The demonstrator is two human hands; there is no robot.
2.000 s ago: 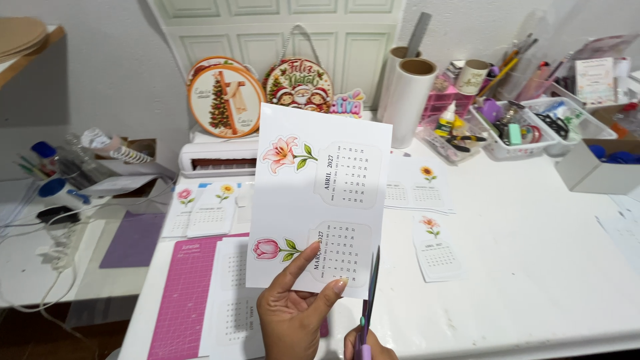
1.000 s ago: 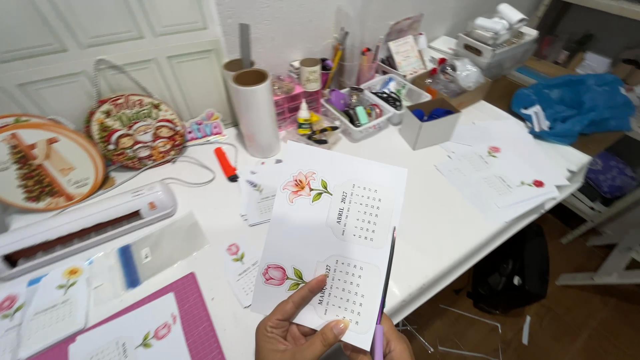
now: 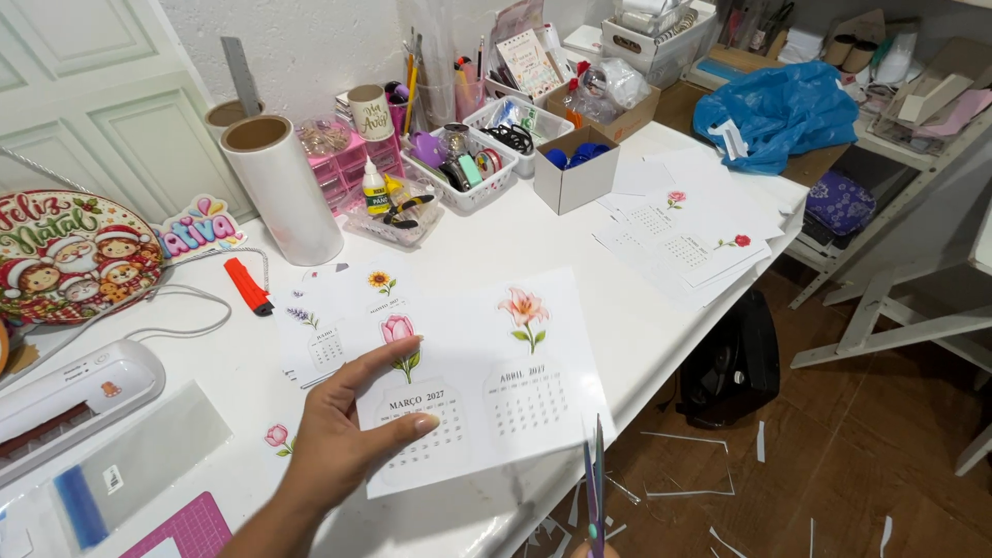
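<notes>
My left hand (image 3: 341,434) pinches a white printed sheet (image 3: 473,457) by its left part, thumb and forefinger on its face. The sheet bears two calendar pages, one under a pink tulip and one under an orange lily. At the bottom edge, my right hand (image 3: 595,551) shows only slightly, holding purple-handled scissors (image 3: 595,496) that point up beside the sheet's lower right corner. Their blades look nearly closed. Behind the held sheet lie further calendar pages with lavender (image 3: 325,345) and a sunflower (image 3: 381,282).
A laminator (image 3: 101,387), a plastic sleeve (image 3: 155,457) and a pink cutting mat (image 3: 186,531) lie left. White rolls (image 3: 283,194), supply baskets (image 3: 465,194) and a grey box (image 3: 575,182) stand behind. Printed sheets (image 3: 674,240) lie near the table's right edge; paper scraps (image 3: 690,492) litter the floor.
The held sheet has turned from sideways to upright print and is lower. The scissors have come to its lower right corner. The view has swung right.
</notes>
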